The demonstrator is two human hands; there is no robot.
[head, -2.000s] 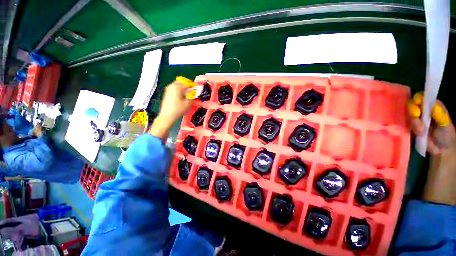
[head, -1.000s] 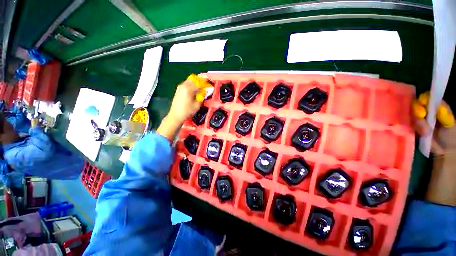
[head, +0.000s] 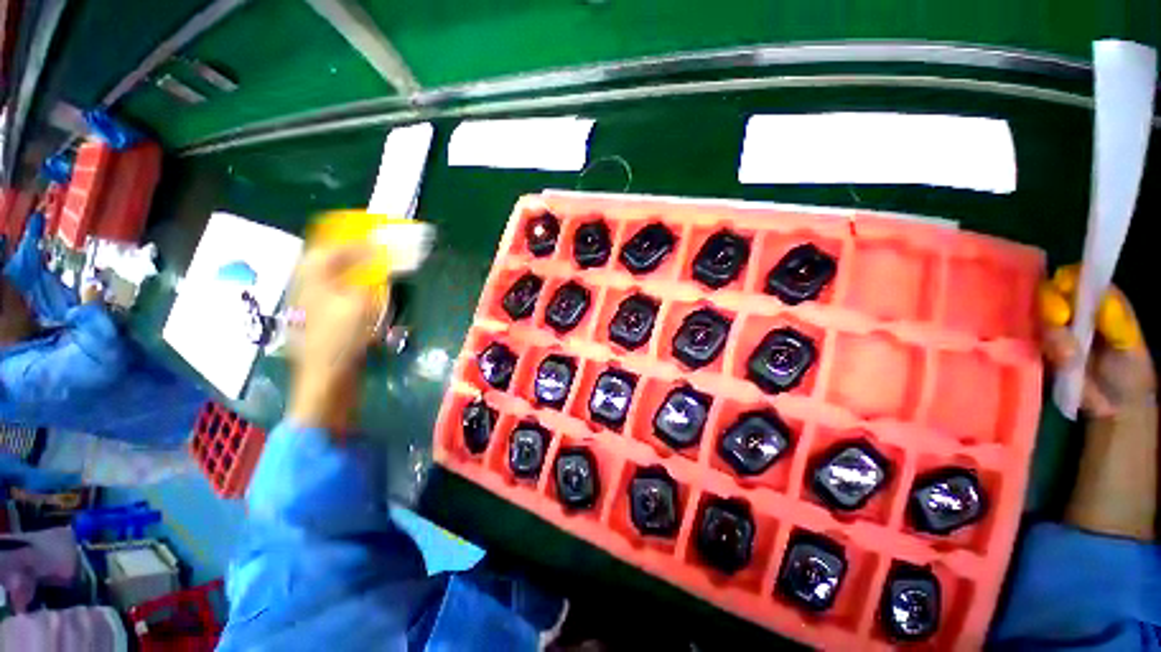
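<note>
The salmon foam tray (head: 881, 313) holds several rows of glossy black octagonal units (head: 719, 259), one per pocket. Several pockets at its upper right are empty. My left hand (head: 334, 312), blurred, is left of the tray with yellow finger cots. It pinches a small white wipe (head: 411, 247) that points right; it hides most of what lies beneath it. My right hand (head: 1095, 338), also in yellow cots, is at the tray's right side, shut on a long white wipe strip (head: 1123, 153) that stands up from its fingers.
White paper strips (head: 879, 150) lie behind the tray, with a thin loop near them. A white sheet with a blue patch (head: 210, 312) and partly hidden bottles are at left. Red stacked trays (head: 112, 191) and another person's blue sleeve (head: 89, 369) are farther left.
My left hand has moved left, off the tray's upper left corner, and the black unit there now shows in full. My right hand has barely moved.
</note>
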